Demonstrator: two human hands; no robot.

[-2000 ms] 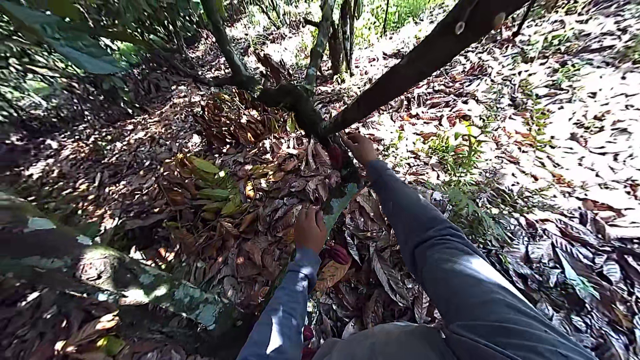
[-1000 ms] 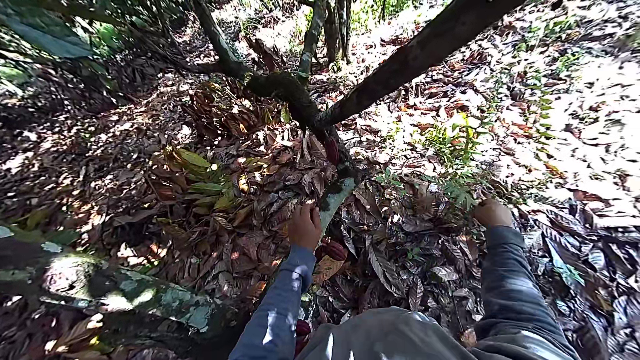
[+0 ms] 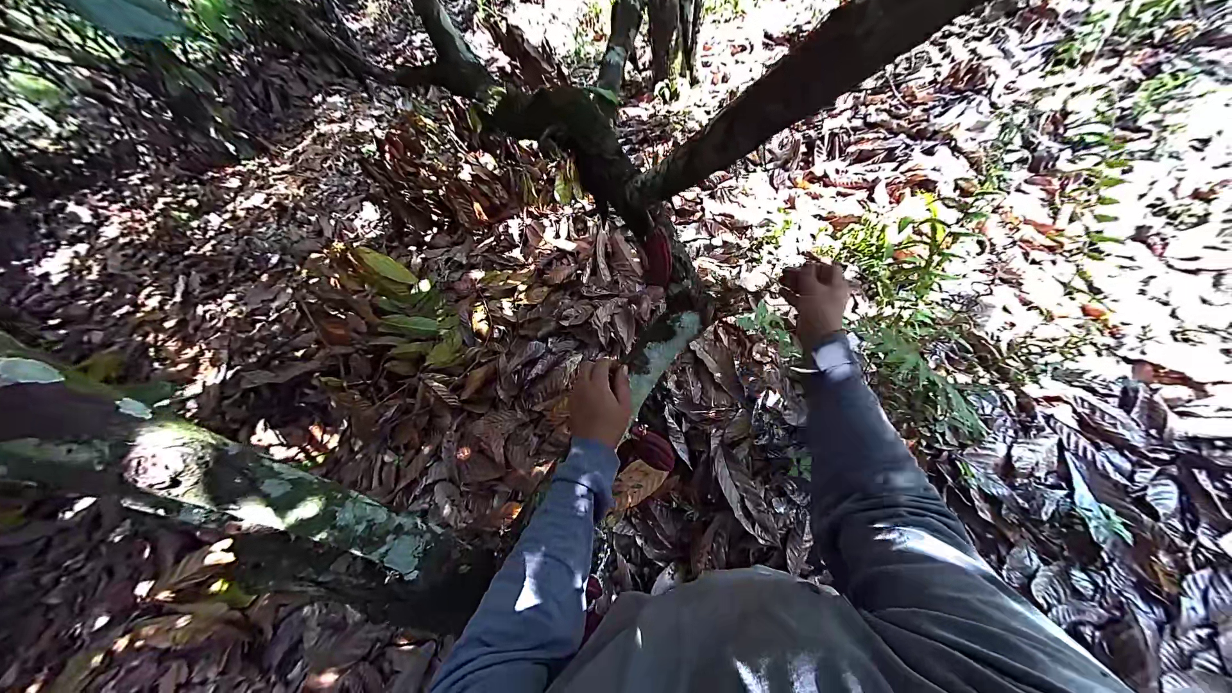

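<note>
My left hand (image 3: 601,402) rests against the lichen-covered tree trunk (image 3: 666,354), its fingers curled at the trunk's left side. My right hand (image 3: 816,296) is raised to the right of the trunk, above the leaf litter, with its fingers bent; whether something small is in it cannot be told. A dark red cacao pod (image 3: 657,258) hangs on the trunk between and beyond the hands. Another red pod (image 3: 651,449) sits just below and right of my left hand, close to a brown leaf. More red shows beside my left forearm, partly hidden by the sleeve.
A thick branch (image 3: 799,91) slants up to the right from the fork, and a mossy limb (image 3: 568,115) runs up to the left. A lichen-patched trunk (image 3: 289,505) crosses the lower left. Green weeds (image 3: 910,327) grow at the right, and dry leaves (image 3: 520,356) cover the ground.
My right hand was at the trunk near the upper pod, moved out low to the right, and is now back closer to the trunk. My left hand has stayed by the trunk.
</note>
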